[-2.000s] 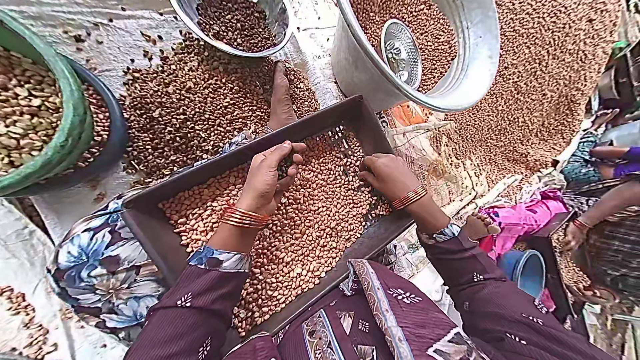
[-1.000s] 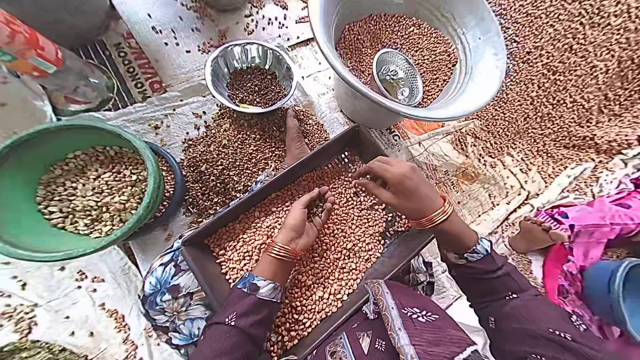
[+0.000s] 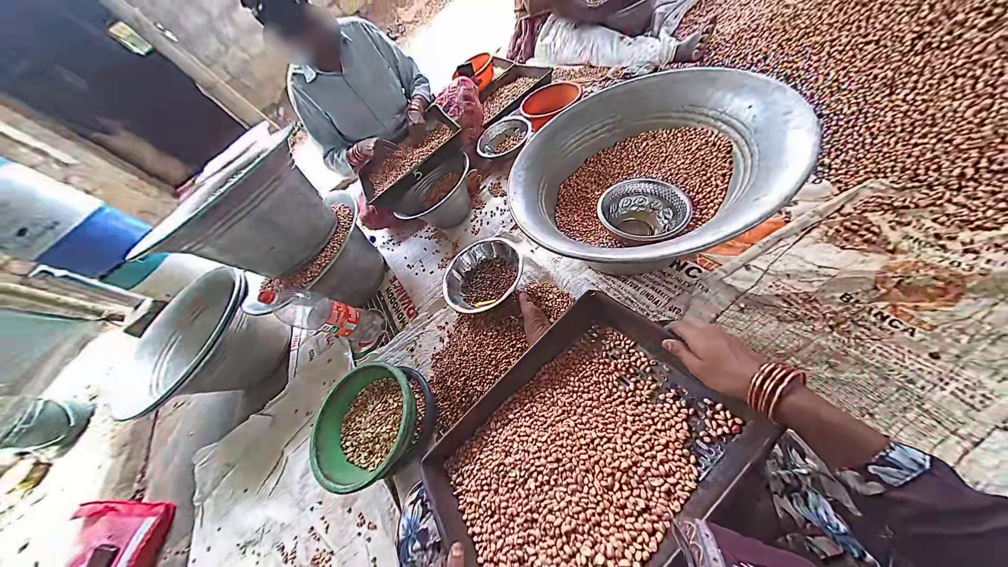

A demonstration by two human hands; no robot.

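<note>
A dark rectangular tray [image 3: 508, 399] lies tilted across my lap, filled with reddish-brown nuts or beans [image 3: 575, 457]. My right hand [image 3: 718, 358], with copper-coloured bangles on the wrist, grips the tray's far right rim. Of my left hand [image 3: 455, 556] only a fingertip shows at the tray's near left edge; the rest is out of frame. Beyond the far rim, my bare foot [image 3: 534, 318] rests beside a pile of small dark beans [image 3: 476, 354] and a small steel bowl [image 3: 482, 276] holding more of them.
A large metal basin [image 3: 772, 150] of beans holds a perforated steel bowl [image 3: 644, 211]. Left stand a green tub [image 3: 323, 449], a plastic bottle [image 3: 315, 311] and metal basins [image 3: 236, 205]. A person [image 3: 354, 102] holds another tray beyond. Loose beans cover the ground at upper right.
My hands have left the beans inside the tray; the right now holds its rim and the left is at the near left edge. The view has swung up and left.
</note>
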